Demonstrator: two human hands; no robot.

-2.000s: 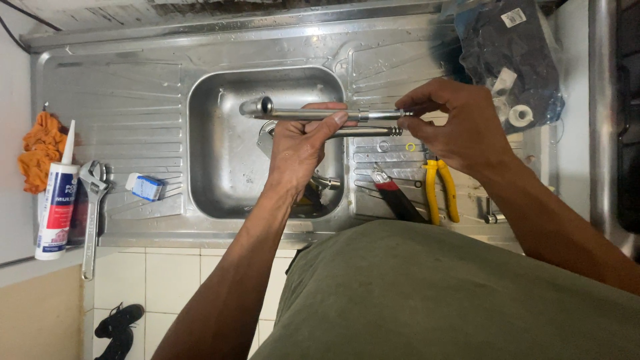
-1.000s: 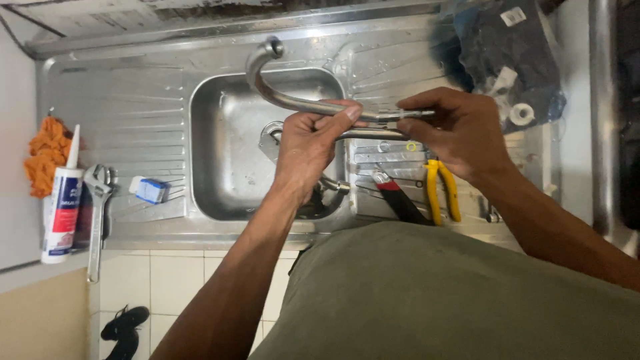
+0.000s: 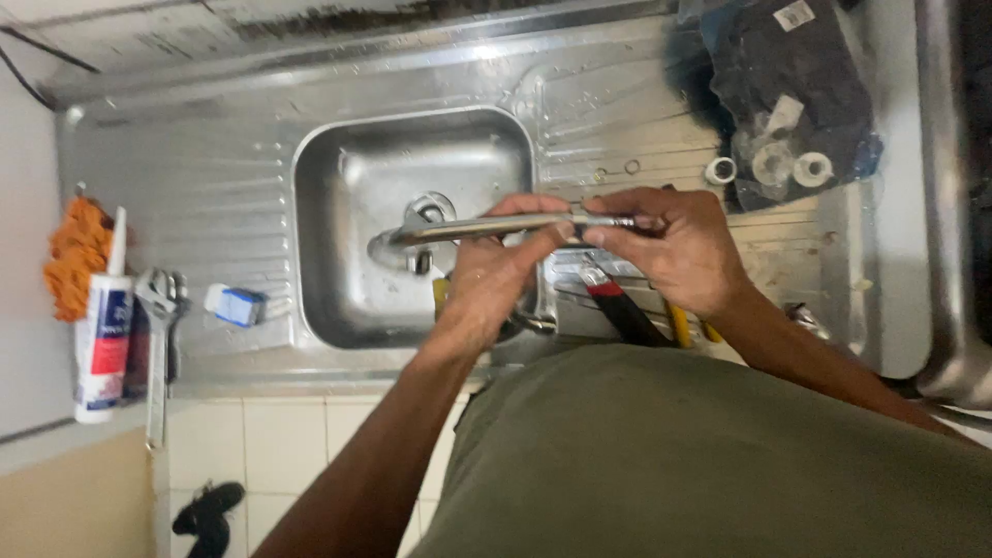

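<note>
My left hand (image 3: 504, 271) is closed around a curved metal faucet spout (image 3: 473, 228), held level above the right part of the sink basin (image 3: 356, 155). The fingertips of my right hand (image 3: 659, 240) pinch the spout's straight end, where a narrow fitting shows between the fingers. The bent end points left over the basin, blurred. Pliers with red and black handles (image 3: 620, 306) lie below my right hand, beside a partly hidden yellow-handled tool (image 3: 677, 324). Small rings (image 3: 632, 167) lie on the drainboard above it.
At the left stand or lie an orange cloth (image 3: 77, 256), a sealant cartridge (image 3: 105, 341), an adjustable wrench (image 3: 159, 349) and a small blue-and-white box (image 3: 236, 304). A dark plastic bag (image 3: 790, 77) with white rolls (image 3: 812, 169) lies at the upper right. A metal pipe piece (image 3: 535, 322) rests near the basin's right edge.
The spout has been turned in my hands; its bent end, which rose toward the back a second ago, now lies low to the left. Both hands stay on it.
</note>
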